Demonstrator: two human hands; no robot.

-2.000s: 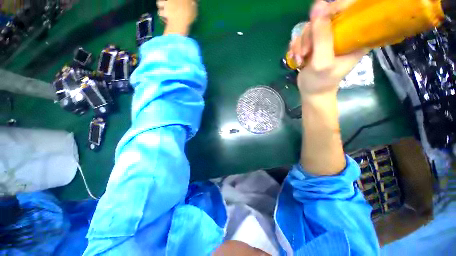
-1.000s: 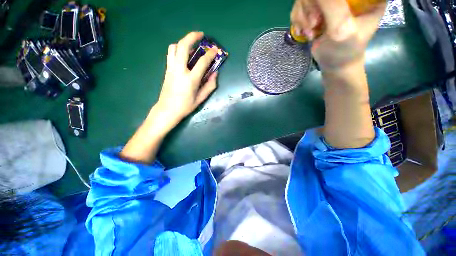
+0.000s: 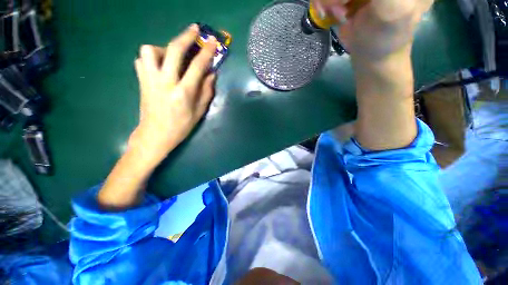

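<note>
My left hand [image 3: 175, 83] holds a small dark device unit [image 3: 214, 47] on the green bench, fingers over its top; an orange-gold tab shows at its end. My right hand [image 3: 379, 22] is at the top edge, partly cut off, and grips the yellow-orange electric screwdriver [image 3: 326, 14]. The screwdriver's dark tip end is over the upper right of the round screw dish [image 3: 287, 47], which is grey and speckled. Whether the tip touches the screws or carries one cannot be told.
Several dark device units [image 3: 16, 92] lie heaped at the left edge, with a single unit [image 3: 37, 147] below them. A whitish rounded object [image 3: 16, 195] is at the lower left. A brown carton [image 3: 445, 119] stands below the bench edge at the right. A small dark mark [image 3: 254, 93] lies below the dish.
Two seconds ago my left hand was by a unit at the top left; it has since come back holding one. The screwdriver has moved from beyond the dish to its tip over the dish. The view has shifted.
</note>
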